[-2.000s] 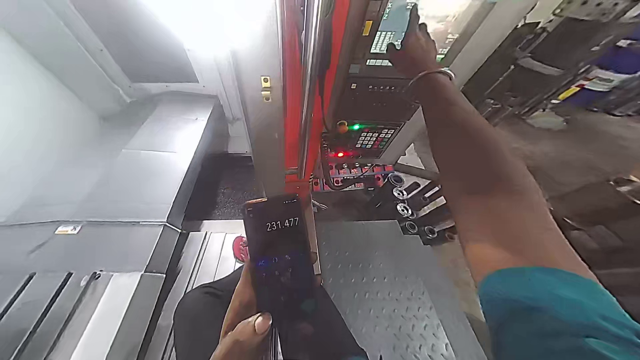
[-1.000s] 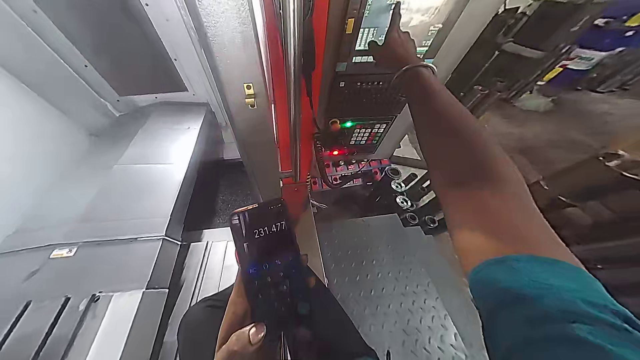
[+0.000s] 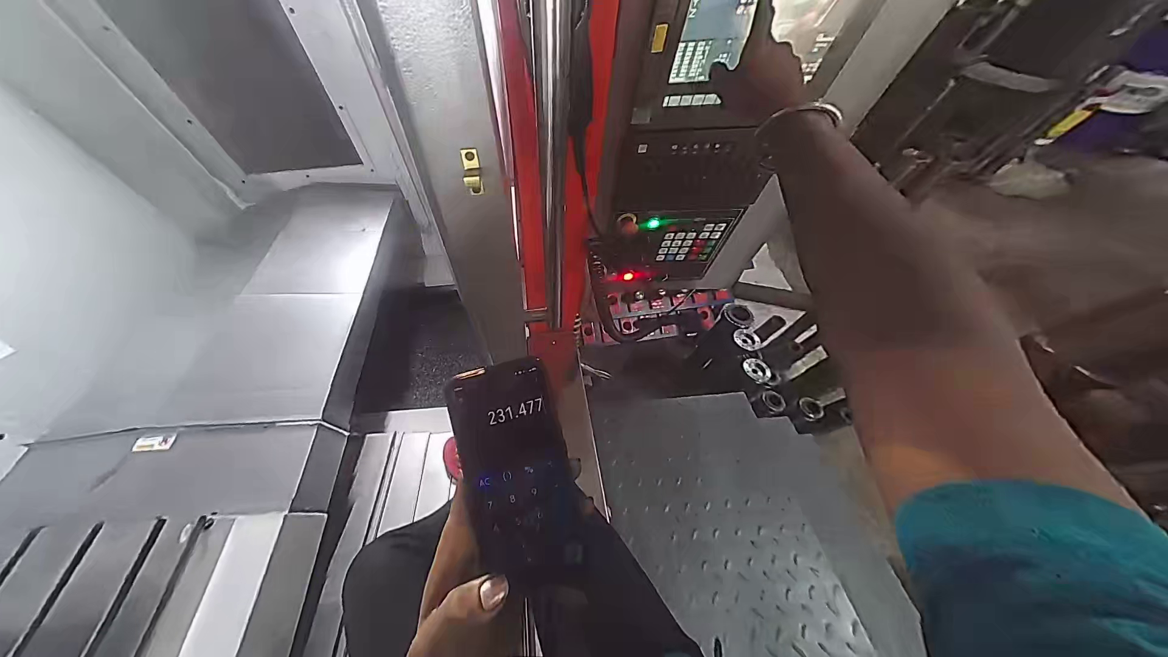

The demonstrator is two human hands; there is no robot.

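My left hand [image 3: 465,593] holds a smartphone [image 3: 516,474] upright near the bottom middle, its thumb along the lower left edge. The phone's dark screen shows a calculator with a number on it. My right hand [image 3: 762,73], with a metal bangle [image 3: 808,114] at the wrist, is stretched out to the lit screen [image 3: 712,46] of a machine control panel. One finger points upward over the screen, its tip cut off by the frame's top; whether it touches the screen I cannot tell. Below the screen lies a keypad [image 3: 689,245] beside green and red lights.
A slotted machine table [image 3: 82,584] and sheet-metal covers [image 3: 301,274] fill the left. A red door edge [image 3: 602,119] with a steel bar [image 3: 552,182] runs down the middle. Several tool holders [image 3: 757,370] stand by a tread-plate step [image 3: 721,511]. Blurred equipment lies at the right.
My right hand stays at the control screen, its finger still extended over it. The phone remains in my left hand with the same number showing. The view has shifted slightly.
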